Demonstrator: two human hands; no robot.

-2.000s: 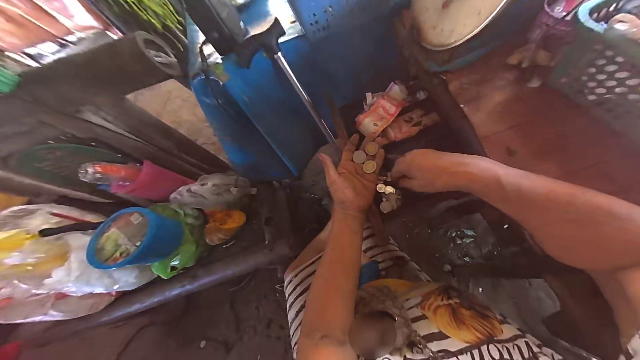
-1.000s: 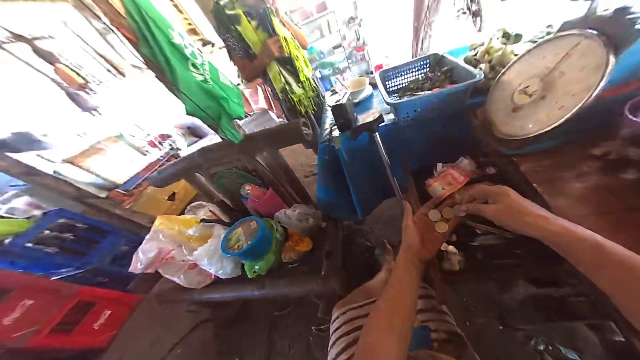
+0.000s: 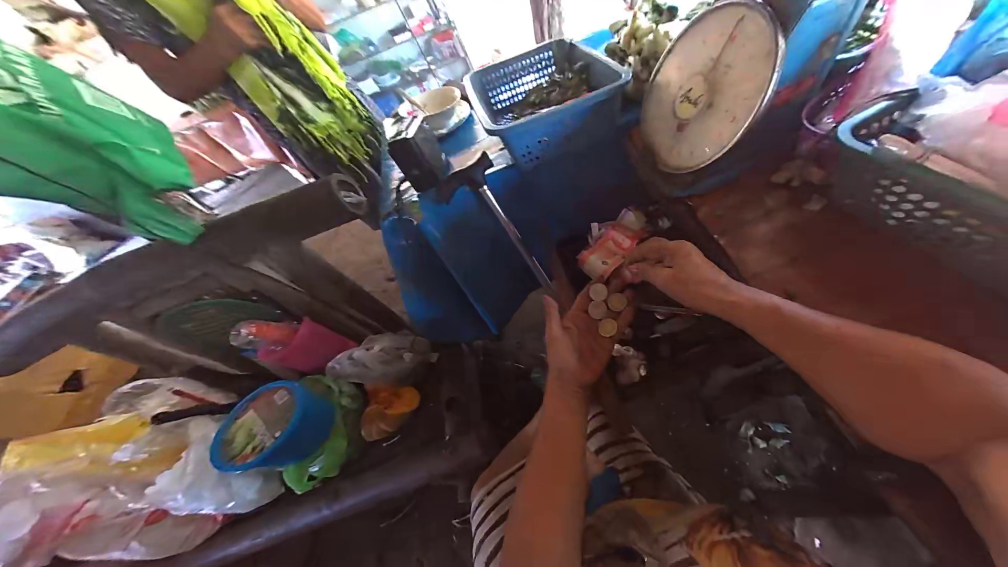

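Note:
Several coins [image 3: 607,307] lie on the upturned palm and fingers of my left hand [image 3: 581,335], near the middle of the view. Just beyond them, my right hand [image 3: 669,270] pinches the near edge of crumpled red-orange banknotes [image 3: 610,249]. How firmly it grips them cannot be told. Below my left fingers, a small group of coins or a clear bag of them [image 3: 629,364] rests on the dark surface, too blurred to tell which. A metal rod [image 3: 512,232] with a black head slants down toward my left thumb.
Behind my hands stand a blue plastic basket [image 3: 543,110] and a dial scale [image 3: 711,87]. A green basket [image 3: 913,185] is at right. On the wooden bench at left are a blue tub [image 3: 272,425] and plastic bags [image 3: 87,488]. A person [image 3: 236,55] in patterned clothes stands at upper left.
My right hand has moved from beside the coins in my left palm to the banknotes. The view has swung noticeably.

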